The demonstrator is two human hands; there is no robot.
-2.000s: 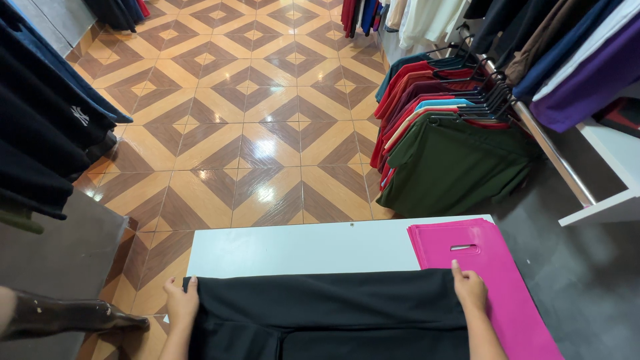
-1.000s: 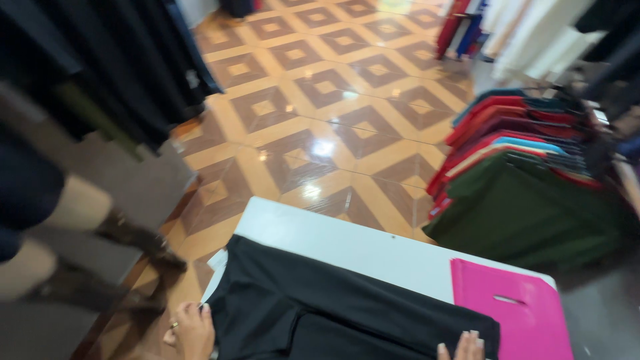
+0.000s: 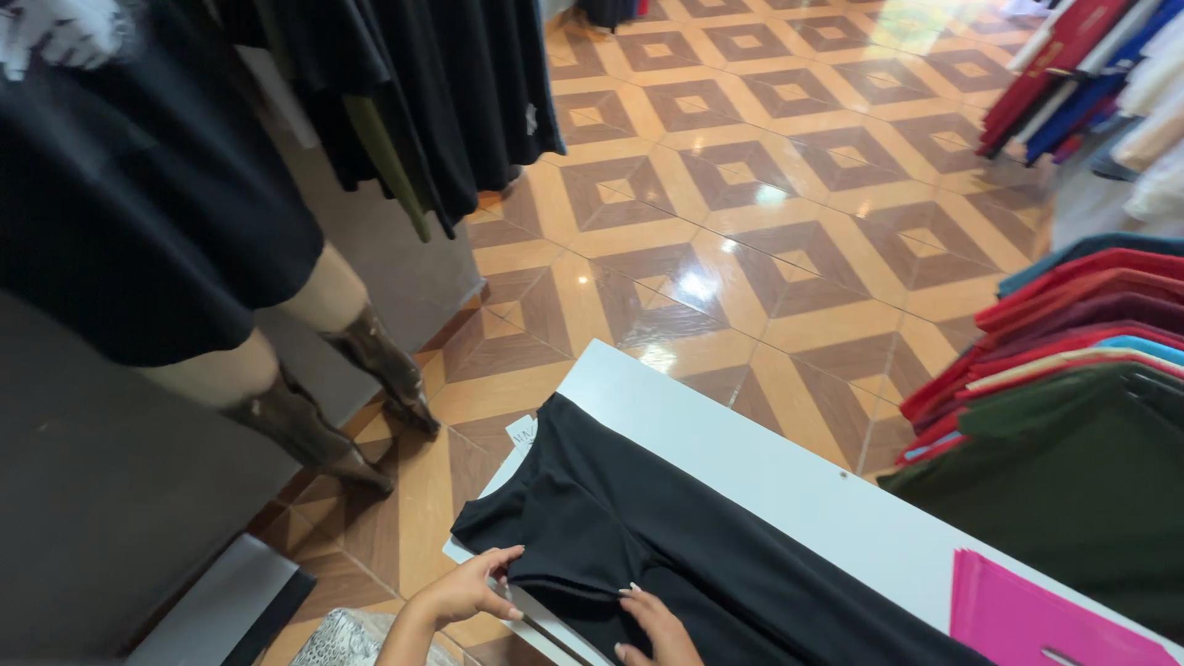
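Black trousers (image 3: 684, 527) lie lengthwise on a white tabletop (image 3: 721, 435), with a white paper tag (image 3: 522, 432) showing at the waist end. My left hand (image 3: 472, 585) is at the near edge of the waist part, thumb and fingers apart, fingertips at the cloth. My right hand (image 3: 655, 629) rests on the cloth a little to the right, its fingertips at a fold; its lower part is cut off by the frame. Whether either hand pinches the fabric is not plain. Pink plastic bags (image 3: 1045, 610) lie at the table's right end.
A mannequin (image 3: 277, 370) in a dark skirt and brown boots stands at the left, beside hanging dark garments (image 3: 416, 92). Hanging red and green garments (image 3: 1064, 435) are close to the table's right side. A grey box-like object (image 3: 222, 601) is on the floor at lower left.
The view has swung left. My right hand has moved from the trousers' far right end to near my left hand at the waist part. The trousers now lie slanted in view.
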